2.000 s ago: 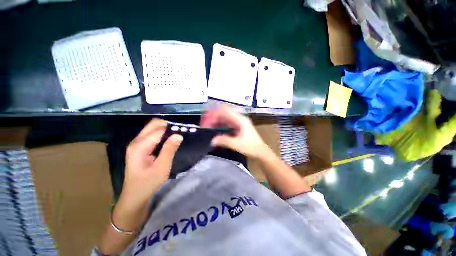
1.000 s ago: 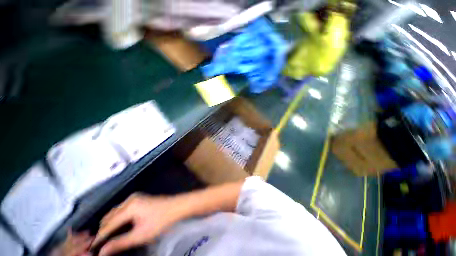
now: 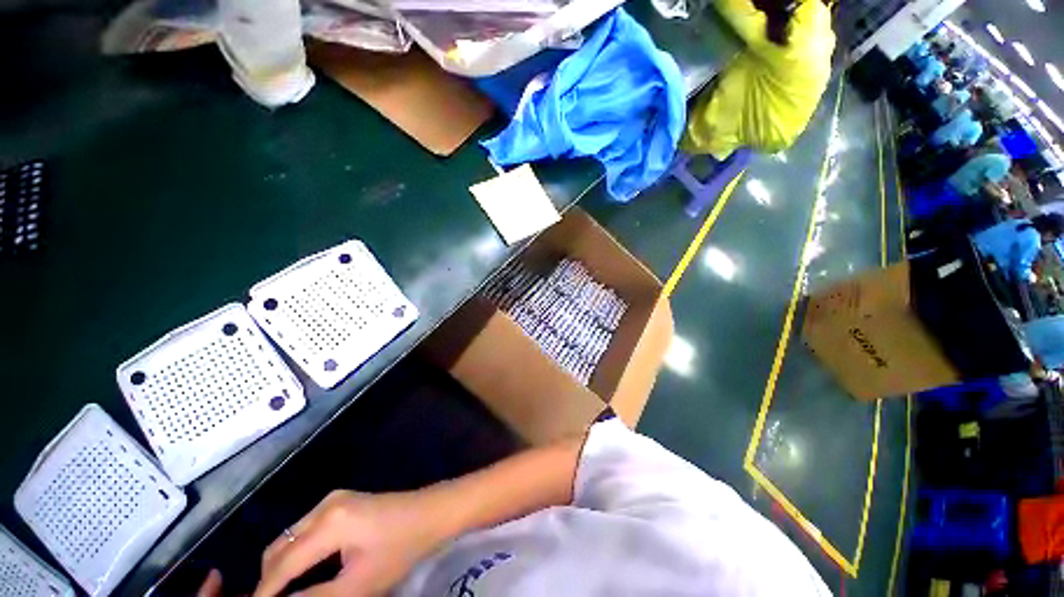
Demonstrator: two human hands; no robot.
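White perforated covers stand in a slanting row along the bench's front edge. The rightmost cover (image 3: 333,313) has black feet at its corners. The cover beside it (image 3: 210,391) shows three black feet. The third cover (image 3: 99,499) shows none, and a fourth cover (image 3: 26,574) is cut off at the lower left. My right hand (image 3: 350,542) is low at the bottom edge, over the dark area in front of the bench, fingers bent; what it holds is hidden. Of my left hand only a fingertip (image 3: 210,584) shows at the bottom edge.
An open carton (image 3: 642,379) of tightly packed pieces stands below the bench edge. A yellow note (image 3: 515,204), cardboard (image 3: 408,99), a blue cloth (image 3: 607,105) and plastic wrapping lie on the bench. A dotted black sheet (image 3: 21,208) is far left. A person in yellow (image 3: 770,76) sits beyond.
The view has swung to the right, so the covers and hands now sit lower left and the aisle shows. My left hand and the black pad sheet have mostly left the picture.
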